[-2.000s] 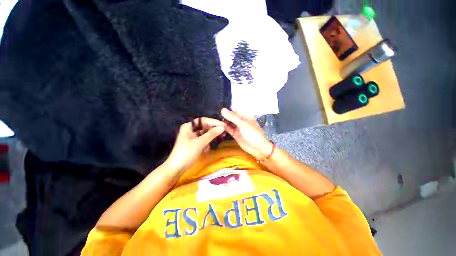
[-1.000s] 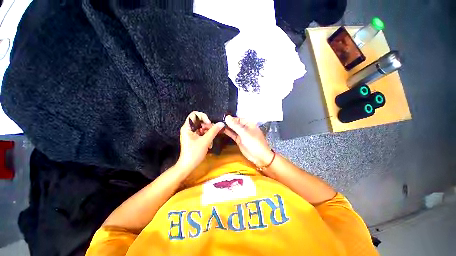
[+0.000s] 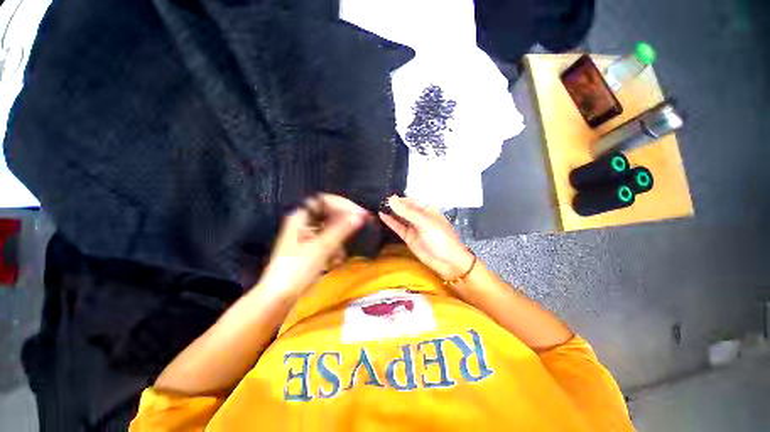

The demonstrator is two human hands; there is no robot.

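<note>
A large charcoal-black fleecy garment [image 3: 245, 110] covers the table's left side and reaches my lap. My right hand [image 3: 435, 240] pinches the garment's edge, with a tiny black piece at its fingertips. My left hand [image 3: 304, 240] is blurred, just left of it, with thumb and forefinger together close to the edge. A small dark thing, perhaps snips, sits in its curled fingers. No needle or thread can be made out. A pile of tiny black pieces [image 3: 431, 121] lies on a ragged white sheet [image 3: 494, 110].
A pale wooden stand [image 3: 553, 126] at right holds a phone [image 3: 592, 91], a green-capped bottle [image 3: 629, 67], a metal flask [image 3: 637, 128] and black spools with green-ringed ends [image 3: 601, 186]. A second black cloth [image 3: 110, 337] hangs at lower left. A red box edge [image 3: 8, 251] shows far left.
My left hand has moved a little left and down, away from the right hand, and is blurred. My right hand stays at the garment's edge. The view has shifted slightly.
</note>
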